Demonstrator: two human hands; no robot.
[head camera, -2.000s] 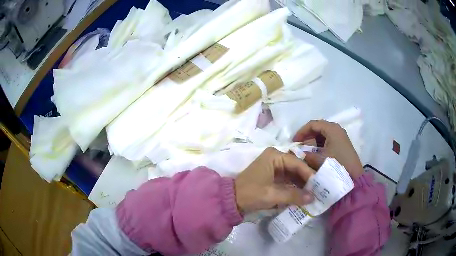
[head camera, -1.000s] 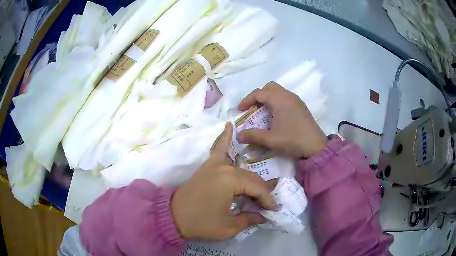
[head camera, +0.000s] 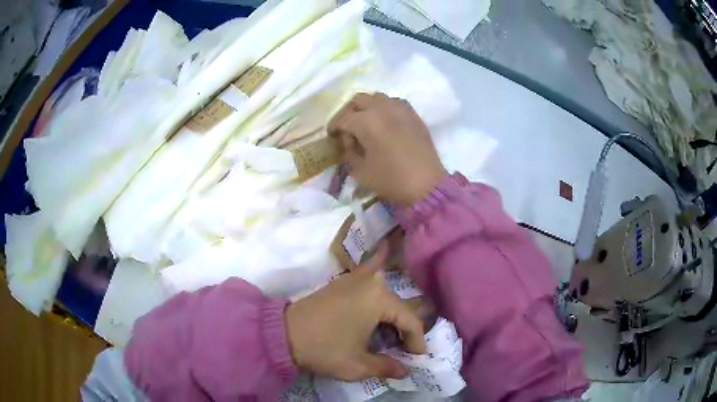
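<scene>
My left hand (head camera: 354, 326) is low in the middle, thumb and fingers around a stack of white printed care labels (head camera: 436, 369). My right hand (head camera: 389, 145) is on the tied bundle with a tan bundle ticket (head camera: 314, 157), its fingertips bent over the ticket's right end and the tie. Just below, a white printed label (head camera: 365, 234) lies over another tan ticket on the nearest cut-piece bundle (head camera: 259, 251). A further cream bundle (head camera: 165, 165) with a tan ticket under a white tie lies at the upper left.
A beige sewing machine head (head camera: 629, 255) stands at the right, with a slim lamp (head camera: 590, 208) beside it. A small red-brown square (head camera: 566, 190) is on the white table (head camera: 503, 157). More cream fabric (head camera: 645, 86) lies at the upper right.
My right hand has left the label on the nearest bundle and moved up to the ticketed bundle behind it. My left hand still holds the label stack, nearly in place.
</scene>
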